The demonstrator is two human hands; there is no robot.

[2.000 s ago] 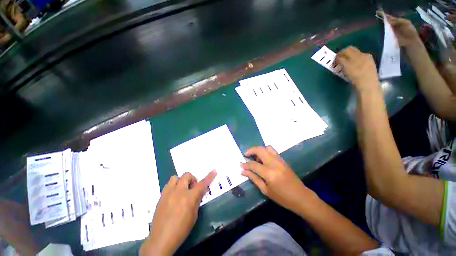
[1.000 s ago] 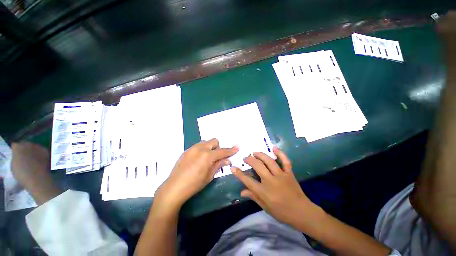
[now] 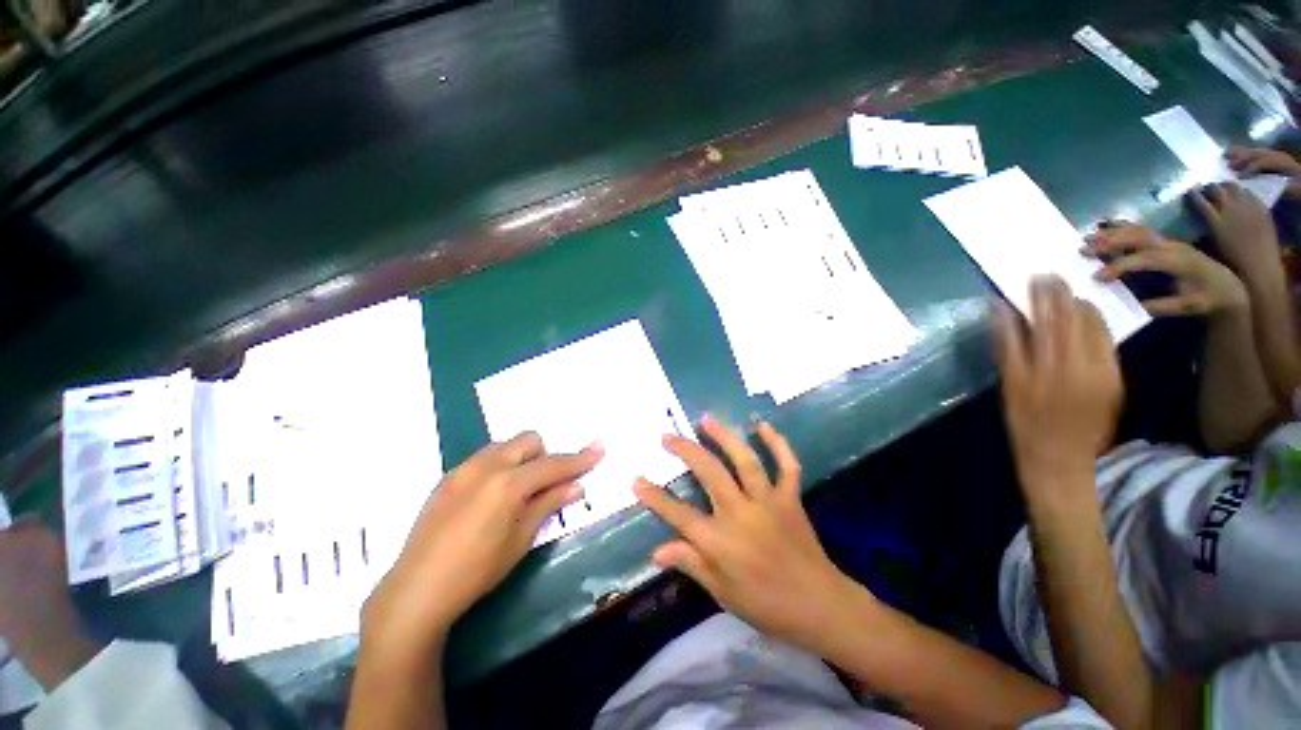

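A white leaflet (image 3: 571, 385) lies on the green bench in front of me, with short dark marks along its near edge and at its right corner. My left hand (image 3: 492, 521) rests on its near left part, fingers together and pointing right, pressing it flat. My right hand (image 3: 742, 521) is at its near right corner with fingers spread, the fingertips touching or just over the edge. Whether the sheet is folded double cannot be told. Neither hand grips the paper.
A large sheet stack (image 3: 335, 456) and a folded leaflet pile (image 3: 121, 485) lie to the left. Another sheet stack (image 3: 792, 285) and a small folded leaflet pile (image 3: 916, 147) lie to the right. Neighbours' hands (image 3: 1063, 378) work at right; a sleeve (image 3: 129, 692) shows at lower left.
The view has swung back right, showing the right-hand neighbours again. My right fingers have spread wider since a second ago. My left hand still presses the leaflet.
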